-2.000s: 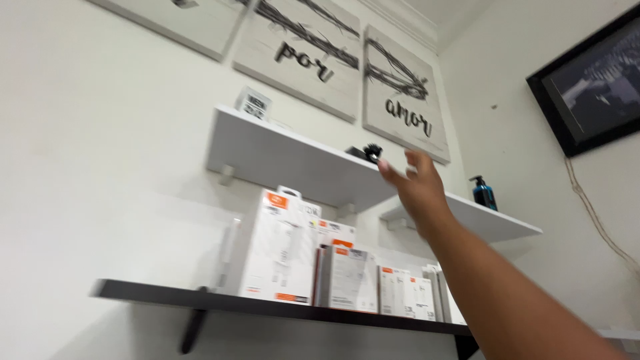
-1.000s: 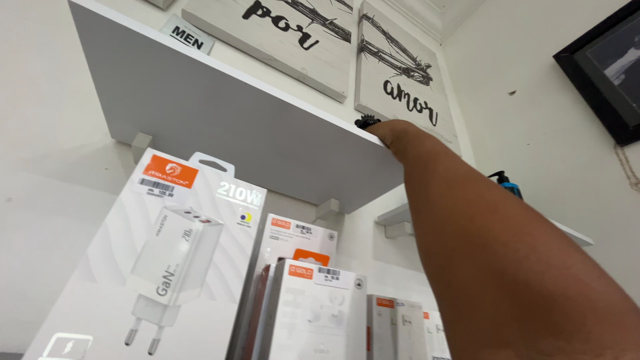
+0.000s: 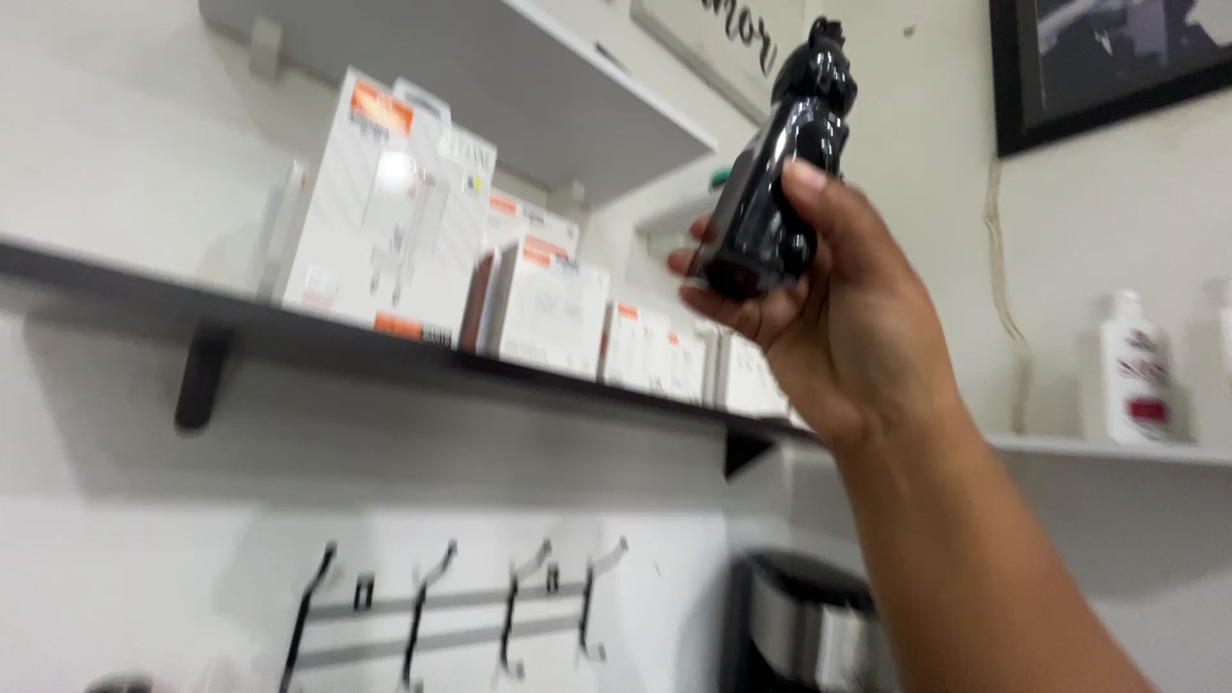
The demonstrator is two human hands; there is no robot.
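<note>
My right hand (image 3: 847, 289) is raised at the right of centre, its fingers and thumb closed around a glossy black figurine-shaped object (image 3: 780, 183), possibly a bottle. The object leans, its knobbly top toward the upper right and its base by my fingers. It is held in front of the wall, to the right of the white upper shelf (image 3: 462, 87). White product boxes with orange labels, a tall charger box (image 3: 385, 212) among them, stand on the black shelf (image 3: 366, 337) to the left of the hand. My left hand is out of view.
Below the black shelf, a wall rack with several hooks (image 3: 443, 616) is fixed. A black and silver appliance (image 3: 808, 626) stands lower right. On a white shelf at the right stands a white pump bottle (image 3: 1136, 371). A black-framed picture (image 3: 1107, 77) hangs upper right.
My right hand, earlier reaching onto the upper white shelf, has come away from it and now holds the black object in front of the wall. The view has turned downward.
</note>
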